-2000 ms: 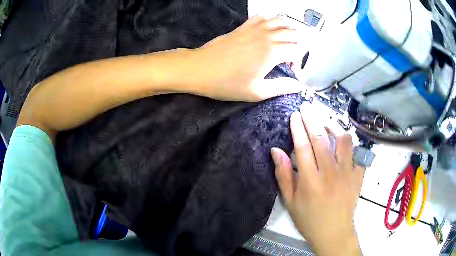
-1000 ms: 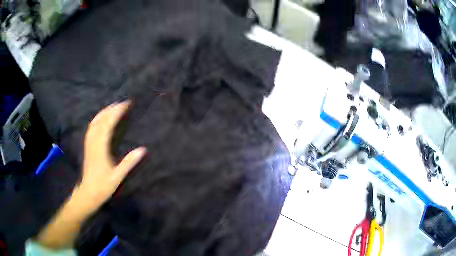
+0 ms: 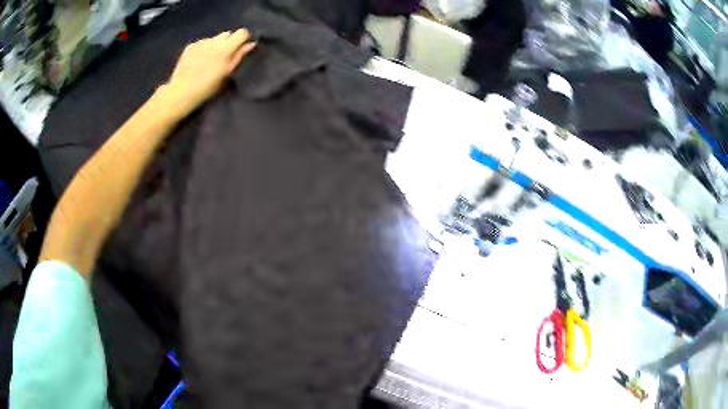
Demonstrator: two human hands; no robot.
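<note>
The large black-brown garment panel covers the lap and the left part of the white machine table, with its right side near the needle area. My left hand is at the upper left, its fingers closed on a folded part of the cloth; the fingertips are partly blurred. My right hand is not in view. The white sewing machine with a blue stripe stands to the right of the cloth. Its small metal parts are blurred, beside the panel's lit right edge.
Scissors with one red and one yellow loop lie on the table at the right. A measuring scale runs along the front edge. Blue plastic parts show at the lower left. Dark cloth lies beyond the machine.
My right hand has left the picture. My left hand has left the needle area and moved to the far upper left of the cloth. The view has turned, and the panel's folds have shifted.
</note>
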